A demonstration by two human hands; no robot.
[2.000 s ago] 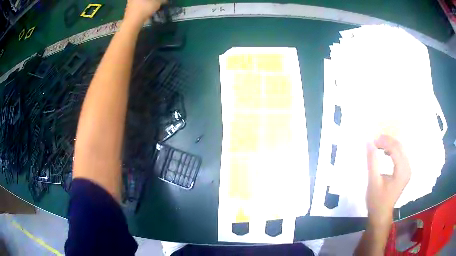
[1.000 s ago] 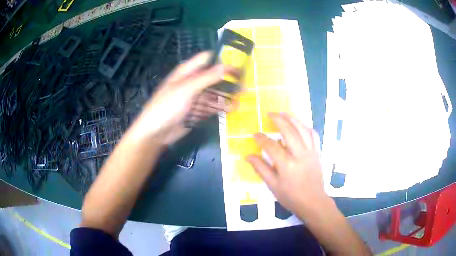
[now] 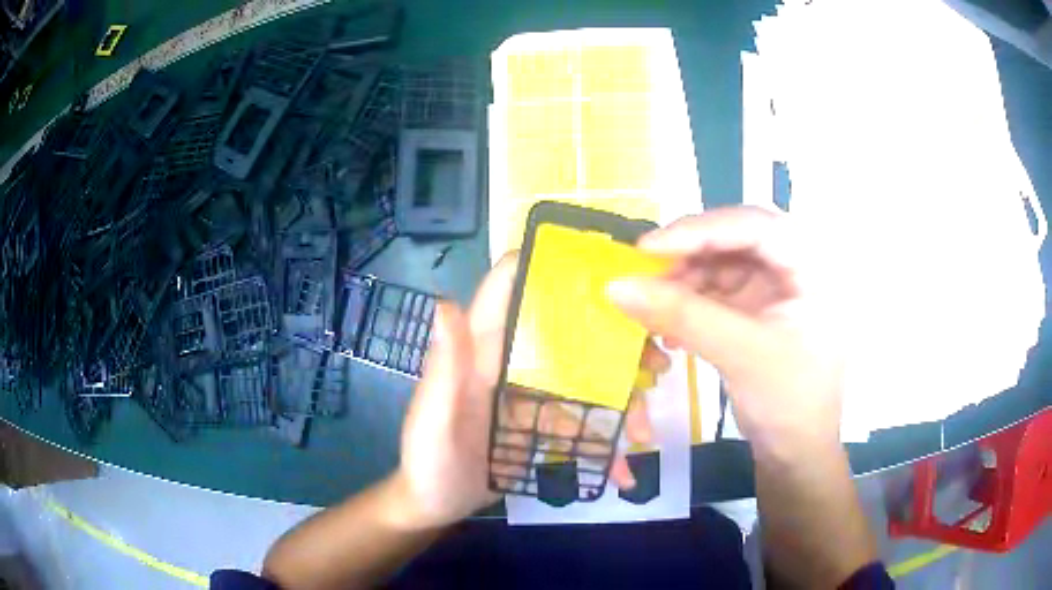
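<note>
A black phone front housing [image 3: 551,444] is held upright over the near part of the adhesive sheet [image 3: 594,104], its keypad grid toward me. My left hand [image 3: 456,398] holds it from the left, with fingers showing behind the grid. A yellow adhesive piece [image 3: 571,311] lies over the housing's screen area. My right hand [image 3: 721,305] pinches the piece's upper right part between thumb and fingers. The hands hide part of the sheet, and whether the piece is fully stuck down cannot be told.
A tangled housing pile [image 3: 248,277] covers the left of the green bench. Used white backing sheets [image 3: 911,231] overlap on the right. A red plastic stool [image 3: 992,490] stands at the lower right, beyond the bench edge.
My left hand has brought the housing right and nearer me. My right hand has risen from the sheet and now pinches a yellow piece at the housing. The view has shifted slightly.
</note>
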